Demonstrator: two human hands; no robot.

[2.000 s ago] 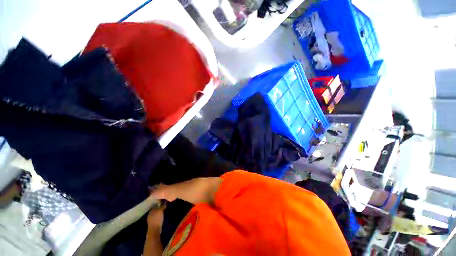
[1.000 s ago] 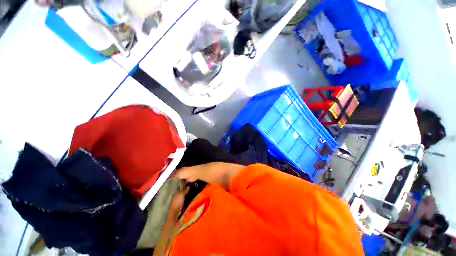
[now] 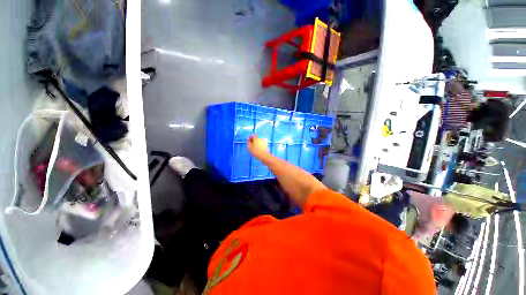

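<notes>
A blue ribbed crate [image 3: 282, 135] stands on the grey floor in the middle. My left hand [image 3: 258, 147] is in front of its ribbed side, small, with the fingers curled in and nothing visible in them. I cannot tell whether it touches the crate. My bare forearm comes out of an orange sleeve. My right hand is not in view. Dark cloth or clothing [image 3: 236, 210] lies below the crate in the picture, with a light shoe tip [image 3: 181, 166] beside it.
A white trough [image 3: 141, 201] with cloth and a mesh bag fills the left. A red stool [image 3: 288, 57] with a strapped yellow-rimmed seat stands above the crate. A white machine table [image 3: 398, 75] with a sewing machine [image 3: 423, 135] is at right.
The view has swung, and the red cloth and navy pieces have left the picture. Both hands were together at khaki cloth; now only my left hand shows, away from it, before the crate.
</notes>
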